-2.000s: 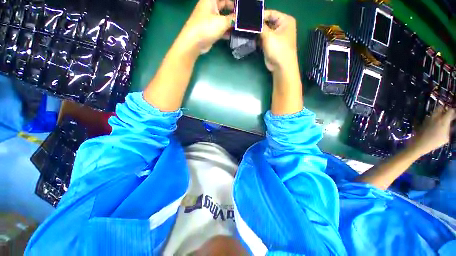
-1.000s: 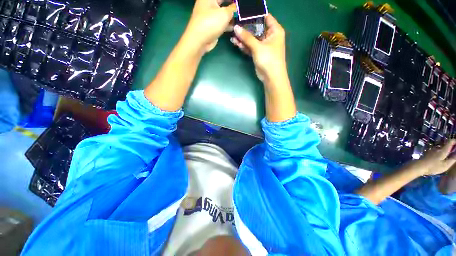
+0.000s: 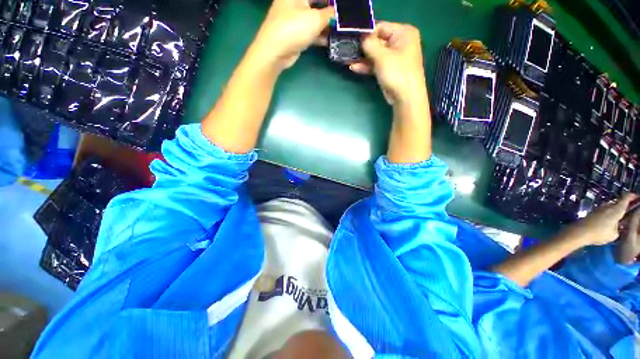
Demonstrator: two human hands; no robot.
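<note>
A display module point(image 3: 355, 14) with a white border round a dark window is at the top edge of the head view, partly cut off. A dark part point(image 3: 345, 48) shows at its near end. My left hand point(image 3: 291, 31) holds the module from its left side. My right hand point(image 3: 393, 59) has thumb and fingers closed on the dark near end from the right. Whether the held piece is one module or several is hidden.
Stacks of modules with orange tails point(image 3: 478, 95) stand at the right. A black blister tray point(image 3: 105, 63) lies at the left, another point(image 3: 523, 189) at the right. Empty trays point(image 3: 77, 217) are low left by a red liner point(image 3: 137, 163). Another person's arm point(image 3: 561, 242) reaches in at lower right.
My right hand has shifted slightly right and its fingers have moved to the side of the dark end, showing more of it. The other person's hands have come together at the right.
</note>
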